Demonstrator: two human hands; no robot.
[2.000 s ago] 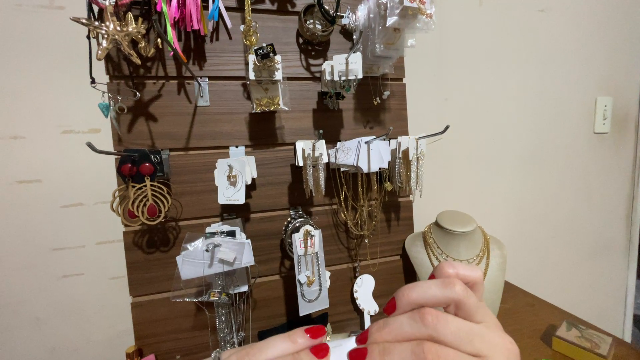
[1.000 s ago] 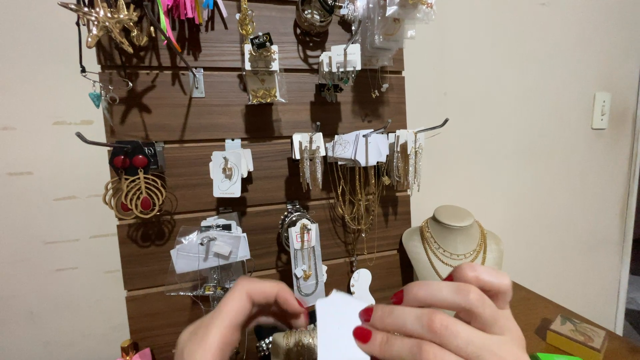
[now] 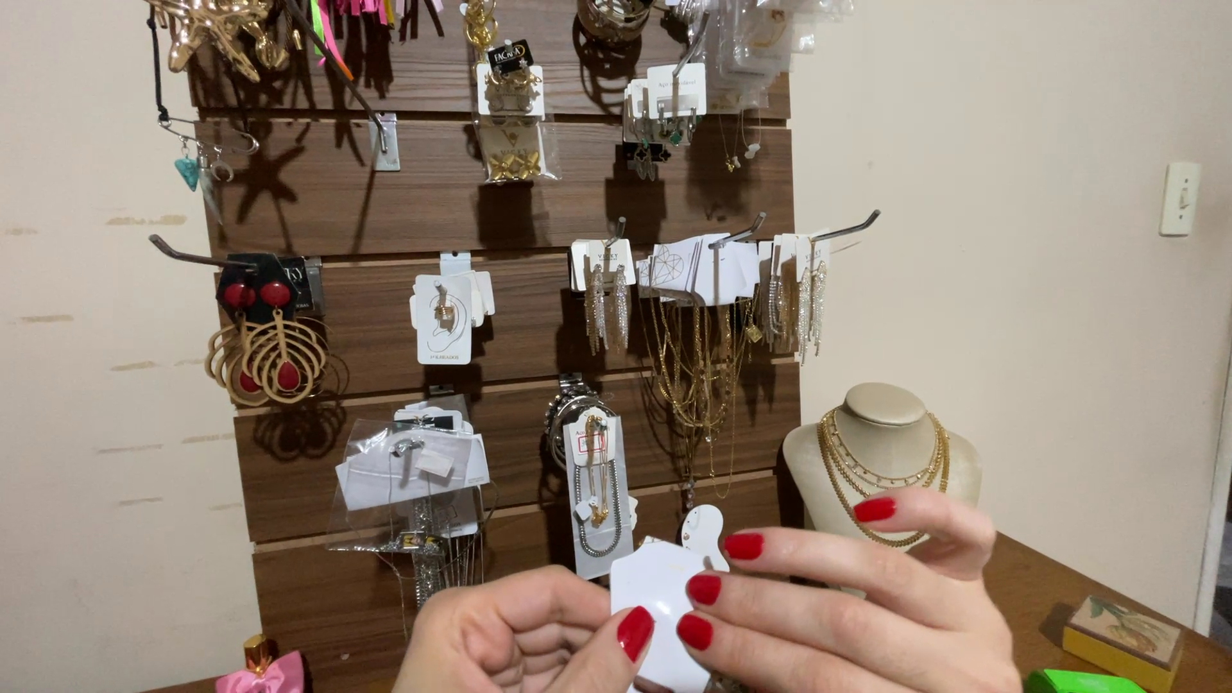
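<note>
At the bottom centre a white jewelry card is pinched in my left hand, whose thumb with a red nail lies on its face. My right hand rests its fingertips along the card's right edge; its index finger is raised, and its thumb is hidden. What hangs from the card is mostly below the view. Just behind the card, a small rounded white earring card shows in front of the wooden slatwall panel.
Metal hooks hold red-stone hoop earrings, gold chains, a bagged jewelry card and a carded necklace. To the right stand a necklace bust and a small yellow box on a wooden table. A pink bow is lower left.
The white card, low and mostly hidden between my hands two seconds ago, now shows more fully. My left thumb has come onto its face since a second ago.
</note>
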